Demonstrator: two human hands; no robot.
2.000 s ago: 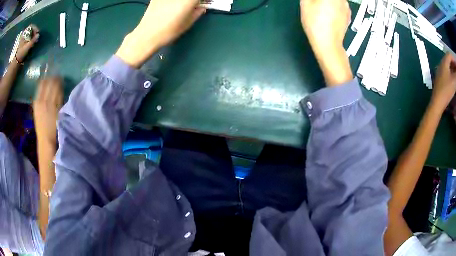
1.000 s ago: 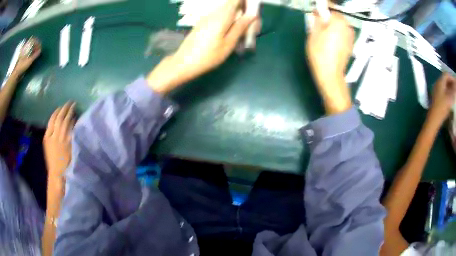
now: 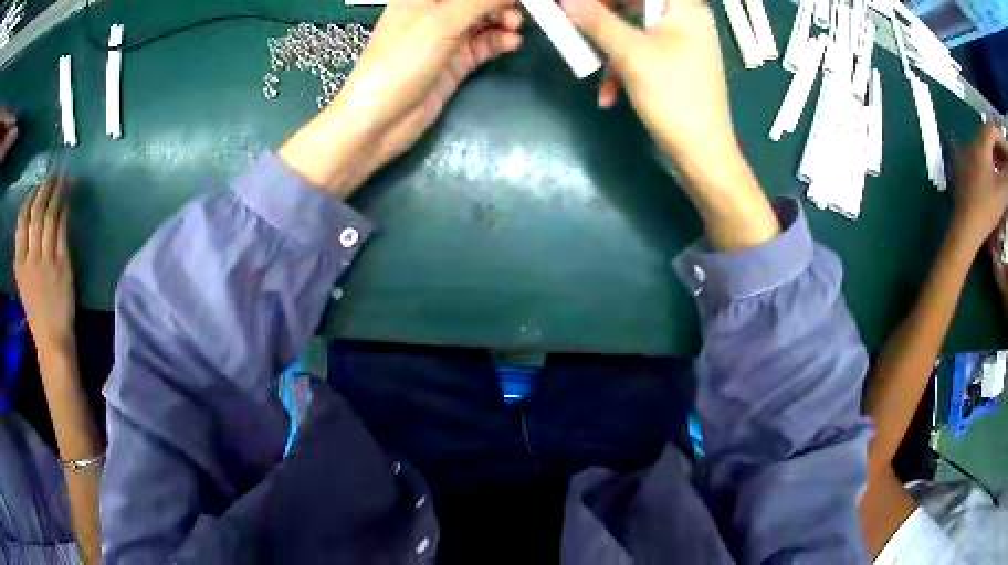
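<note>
A white strip (image 3: 566,40) slants between my hands at the top edge. My right hand (image 3: 674,94) grips it near its middle with thumb and fingers; a second white piece (image 3: 653,11) shows among its fingers. My left hand (image 3: 403,83) is beside the strip's upper end with its fingers curled. The picture's top edge cuts off part of it, so whether it holds anything is hidden. Small silvery metal fittings (image 3: 313,57) lie in a loose pile left of my left hand.
Loose white strips (image 3: 842,132) fan out at right; two more (image 3: 752,31) lie nearer. Two strips (image 3: 114,83) stand apart at left, by a black cord (image 3: 205,19). Another person's hand (image 3: 44,237) is at left, another (image 3: 982,182) at right. The green tabletop (image 3: 497,243) curves towards me.
My hands have come closer together at the top, with a slanted white strip now between them. The metal pile has come into clear view. The neighbour's hand at left has shifted left.
</note>
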